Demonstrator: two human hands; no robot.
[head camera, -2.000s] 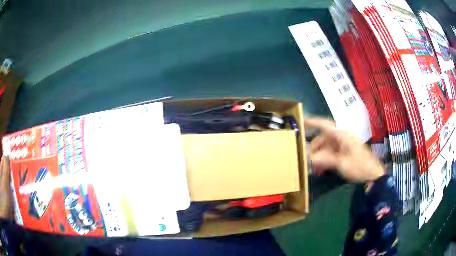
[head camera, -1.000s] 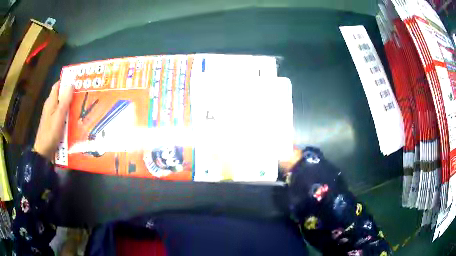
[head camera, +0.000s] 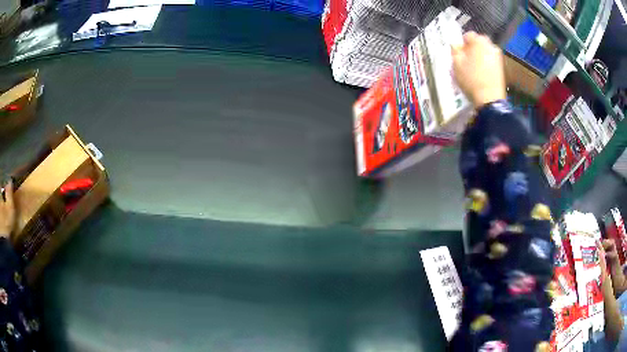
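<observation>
My right hand (head camera: 480, 69) grips the white end of a red and white printed box (head camera: 412, 103), tilted, beside the stack of grey-edged cartons at the far side. My left hand (head camera: 7, 212), cut off by the left edge, is at an open brown tray (head camera: 96, 179). The tray has a tan insert (head camera: 48, 180) along its middle and a red piece (head camera: 77, 185) in its side gap; the fingers touch its near left part, and their grip is partly hidden.
Another brown tray (head camera: 22, 110) lies at far left. The grey-edged stack (head camera: 371, 41) stands beyond the held box. A label sheet (head camera: 443, 289) lies near my right sleeve. Printed cartons (head camera: 567, 141) are at right, with another person's hand (head camera: 608, 265) at lower right. Blue bins (head camera: 292, 5) line the far edge.
The printed box has moved from in front of me to the far right, in my right hand. My left hand has left it and is now at a tray at left. The view has shifted.
</observation>
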